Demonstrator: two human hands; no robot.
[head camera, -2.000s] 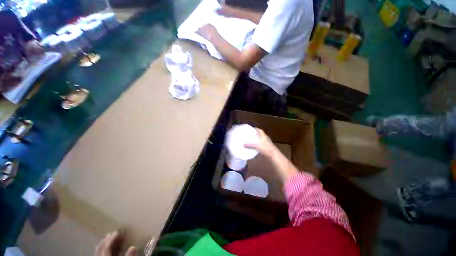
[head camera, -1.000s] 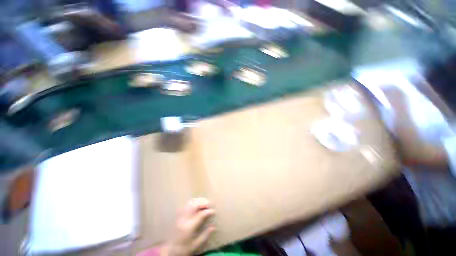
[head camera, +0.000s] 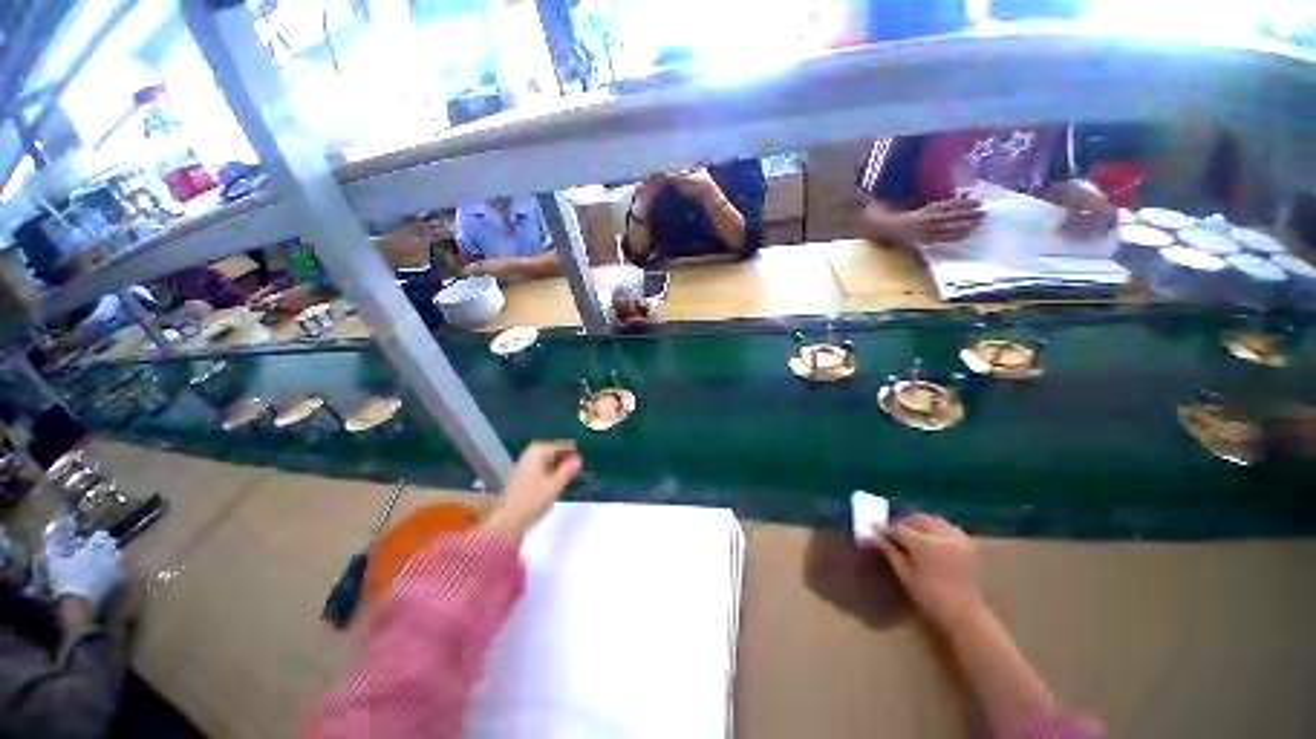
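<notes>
My left hand (head camera: 537, 484) is over the far left corner of the white paper stack (head camera: 635, 614), beside the belt's near edge; its fingers are bunched and nothing clear shows in them. My right hand (head camera: 931, 560) has its fingertips on the small white block (head camera: 869, 516) at the belt edge, above a dark round patch (head camera: 854, 578). Pronged copper-gold metal pieces lie on the green belt, one (head camera: 606, 406) beyond my left hand and another (head camera: 919, 401) beyond the white block.
An orange disc (head camera: 419, 546) and a screwdriver (head camera: 361, 556) lie left of the stack. A pale metal post (head camera: 368, 296) rises near my left hand. A gloved hand (head camera: 90, 566) is at the far left. People sit across the green belt (head camera: 722, 462).
The view has swung from the carton on the right to the belt. My left hand has reached over the stack's far corner. My right hand has left the carton and reached the white block.
</notes>
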